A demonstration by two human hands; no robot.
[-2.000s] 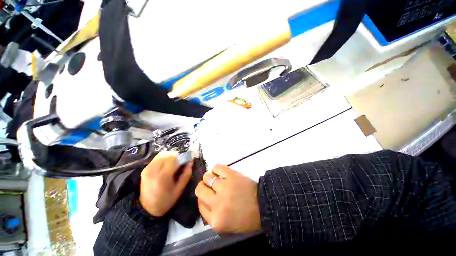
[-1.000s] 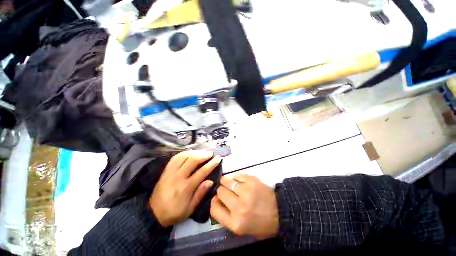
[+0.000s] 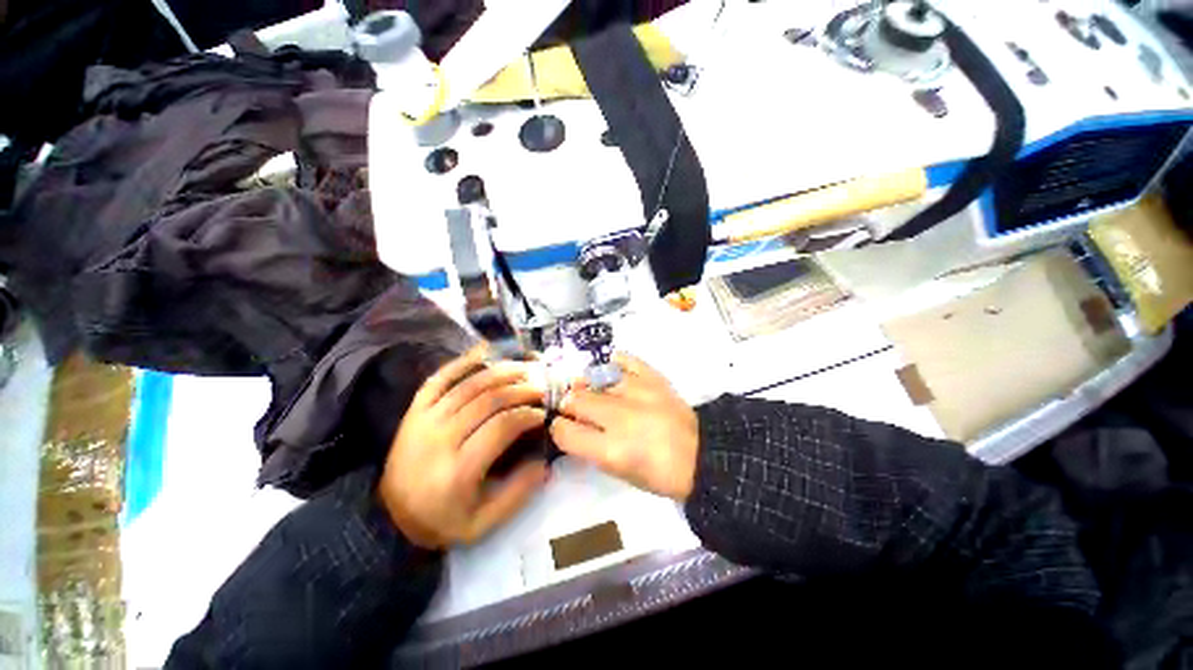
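Note:
A dark grey-brown garment piece (image 3: 347, 373) lies left of the needle area and runs under my left hand. My left hand (image 3: 465, 452) lies over the cloth just left of the presser foot, fingers bent and pressing on it. My right hand (image 3: 628, 425) pinches the cloth edge at the front right of the presser foot. The fingertips of both hands nearly meet under the white sewing machine head (image 3: 785, 118). The needle and presser foot (image 3: 563, 360) are small and partly hidden by the fingers.
A wooden-handled tool (image 3: 831, 206) lies along the head, by black straps (image 3: 654, 144). A small orange item (image 3: 680, 301) and a flat packet (image 3: 781, 291) lie on the bed. An open pale tray (image 3: 1001, 340) is at the right. Brown tape (image 3: 85, 484) covers the table's left end.
My hands have moved up closer to the needle, and the dark cloth end that hung in front of them no longer shows. The view has shifted, showing more of the garment and machine head.

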